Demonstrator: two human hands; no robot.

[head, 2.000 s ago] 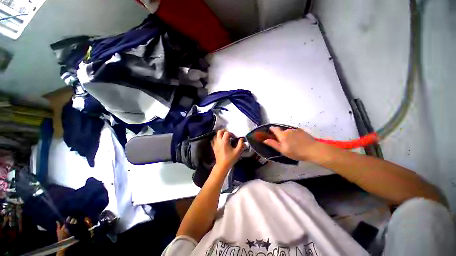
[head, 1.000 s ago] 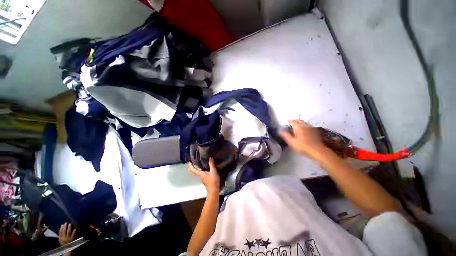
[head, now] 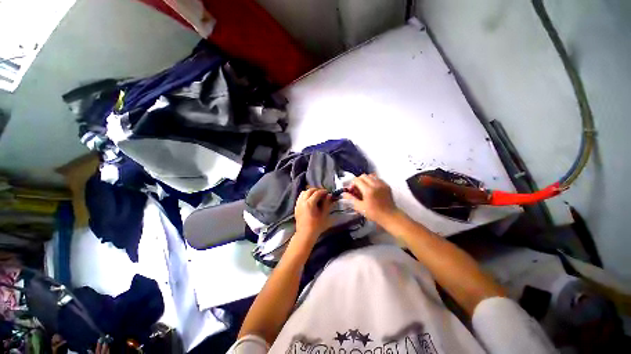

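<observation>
The garment, navy, dark grey and white, lies bunched over the grey padded sleeve board, whose rounded end sticks out to the left. My left hand pinches the garment's cloth near its middle. My right hand pinches the same garment just to the right, the two hands' fingertips close together. A narrow dark edge shows between them; its exact kind cannot be told. The steam iron, dark with a brown-orange handle, stands apart from my hands on the right of the table.
A large garment pile lies at the upper left of the white table. The red-orange sleeved hose runs from the iron to the right wall. A white cloth hangs at left. Another person's fingers show at the lower left.
My right hand has let go of the iron, left it at the right and moved back to the garment. The garment is turned and bunched differently, with more grey showing. Both hands now pinch it.
</observation>
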